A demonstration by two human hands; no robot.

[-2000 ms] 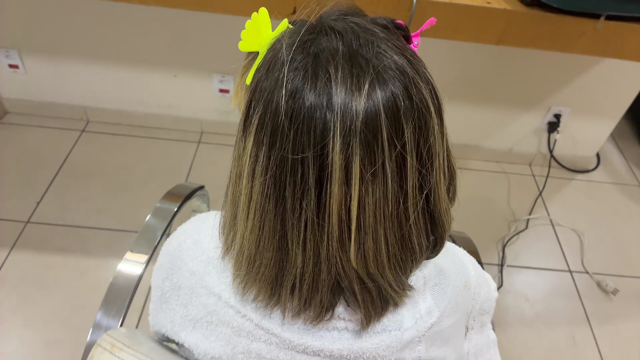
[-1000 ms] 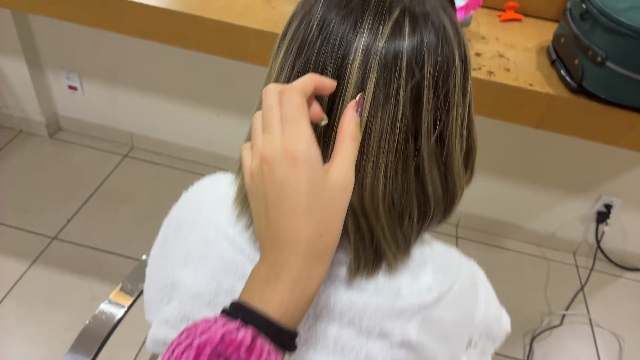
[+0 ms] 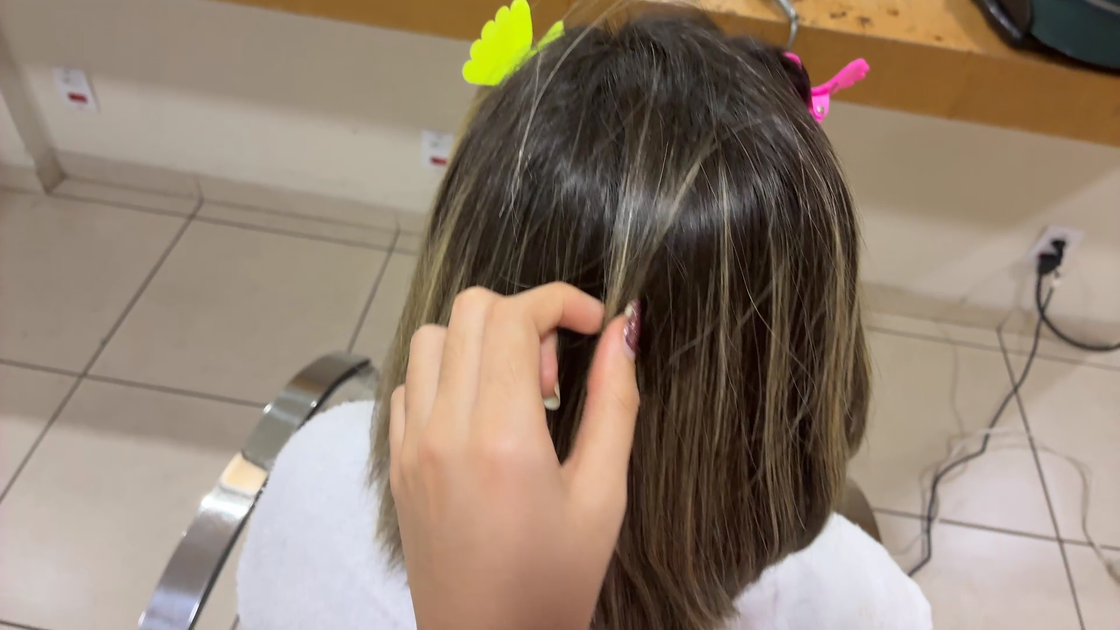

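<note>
A seated person's straight brown hair (image 3: pixel 744 350) with blond streaks hangs down the back of the head. My left hand (image 3: pixel 516 420) is over the left part of this hair, its back toward me. Its thumb and index finger close around a thin blond-streaked strand (image 3: pixel 623 254), which slants down into the fingertips. The other fingers are curled. A yellow hair clip (image 3: pixel 500 48) sits at the upper left of the head, and a pink hair clip (image 3: pixel 831 87) at the upper right. A white towel (image 3: pixel 324 516) covers the person's shoulders. My right hand is not in view.
A curved metal chair armrest (image 3: pixel 223 490) is at the left. Beyond the head runs a wooden counter (image 3: pixel 945 87) with part of a dark green case (image 3: pixel 1072 31) on it. Cables (image 3: pixel 989 437) hang from a wall outlet (image 3: pixel 1056 245) to the tiled floor at the right.
My left hand, absent two seconds ago, came in over the hair and now has its thumb and index finger together on a strand. The view has shifted since one second ago.
</note>
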